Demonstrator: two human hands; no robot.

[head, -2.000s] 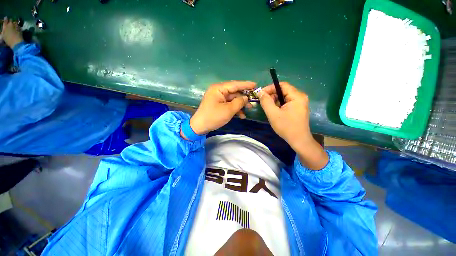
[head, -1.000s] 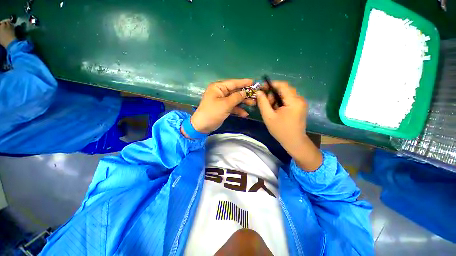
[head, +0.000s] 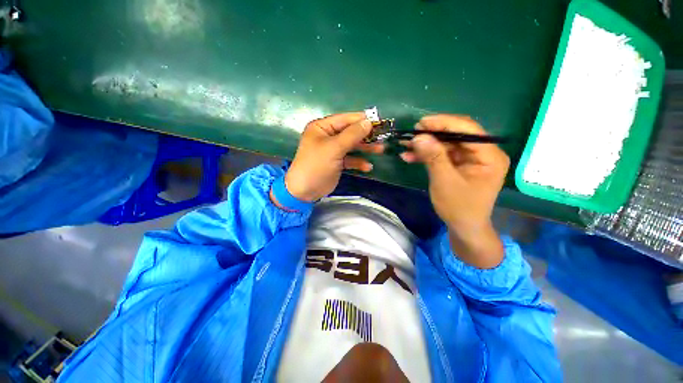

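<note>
A small electronic module (head: 380,132), dark with silver and amber parts, is pinched between thumb and fingers of my left hand (head: 327,155), above the front edge of the green bench. A small white piece (head: 372,114) shows at its upper left end, by my left fingertips. My right hand (head: 466,166) holds a slim black tool (head: 468,138) nearly level, its narrow tip pointing left at the module. Whether the tip touches the module is too small to tell. A blue band is on my left wrist.
A green plastic tray (head: 530,182) heaped with white strips (head: 588,105) stands at the right. A clear ridged blister tray (head: 659,213) lies beyond it at the right edge. Another person's blue sleeve (head: 22,142) is at the left. A small module (head: 13,13) lies at the far left.
My right hand has moved right, off the module, and the black tool has swung from upright to nearly level, tip towards the module. The white piece now shows at my left fingertips.
</note>
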